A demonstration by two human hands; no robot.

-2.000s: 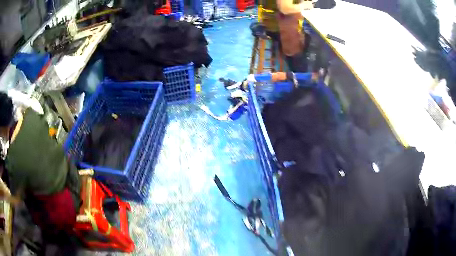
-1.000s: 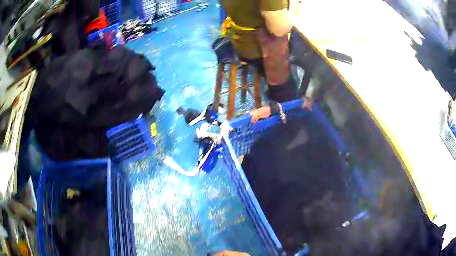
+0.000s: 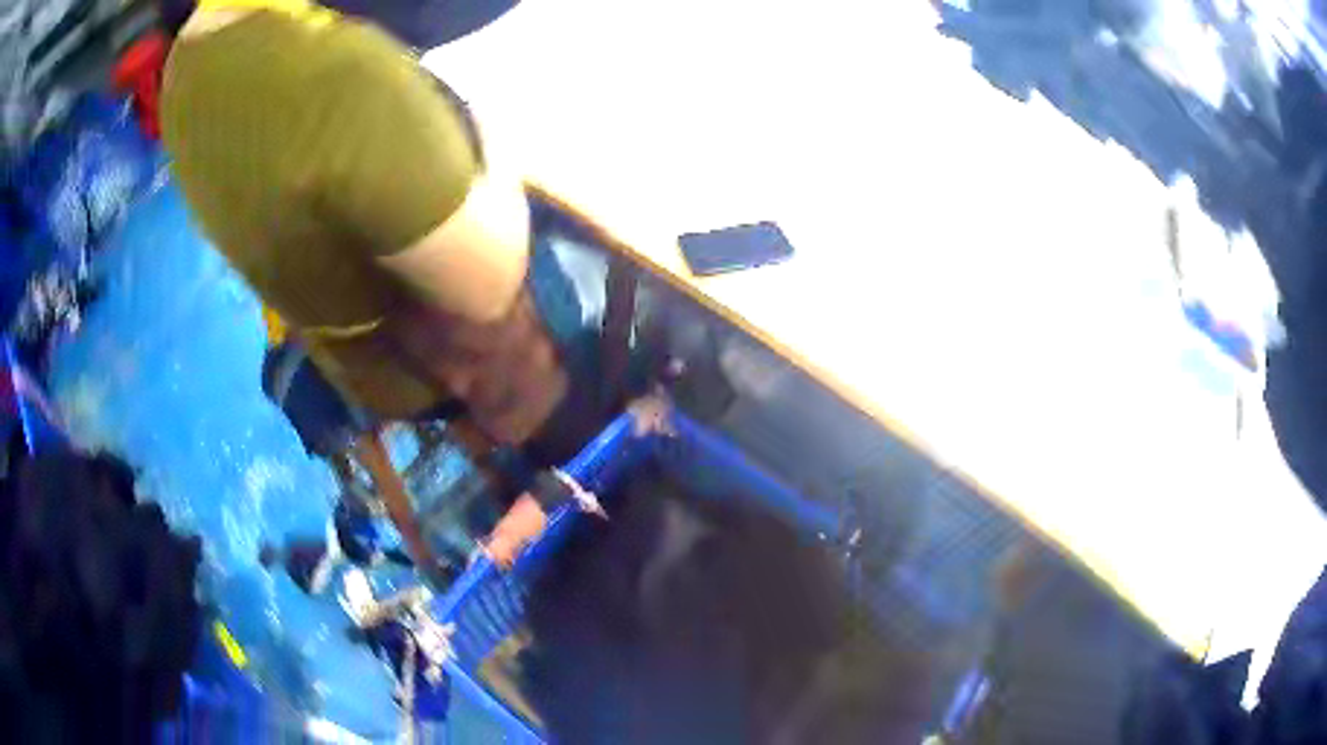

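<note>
Neither my left hand nor my right hand is in view. Nearest in front of me is a blue plastic crate (image 3: 594, 448) at the lower middle, its rim wrapped with pale and brownish pieces at the far left corner. Dark garments (image 3: 684, 619) are heaped inside it. The picture is blurred and single pieces cannot be told apart. The crate stands beside the yellow-edged long side of a white work table (image 3: 931, 306).
A black mobile phone (image 3: 736, 248) lies near the table edge. A person in an olive shirt (image 3: 313, 160) is at the table's left end, by a wooden stool (image 3: 390, 488). Dark cloth (image 3: 88, 597) is heaped at the lower left, with blue floor (image 3: 160, 364) beyond.
My view has swung right and closer to the table. The person now looks larger, and the left crate has left the picture. A bit of skin at the bottom edge is gone.
</note>
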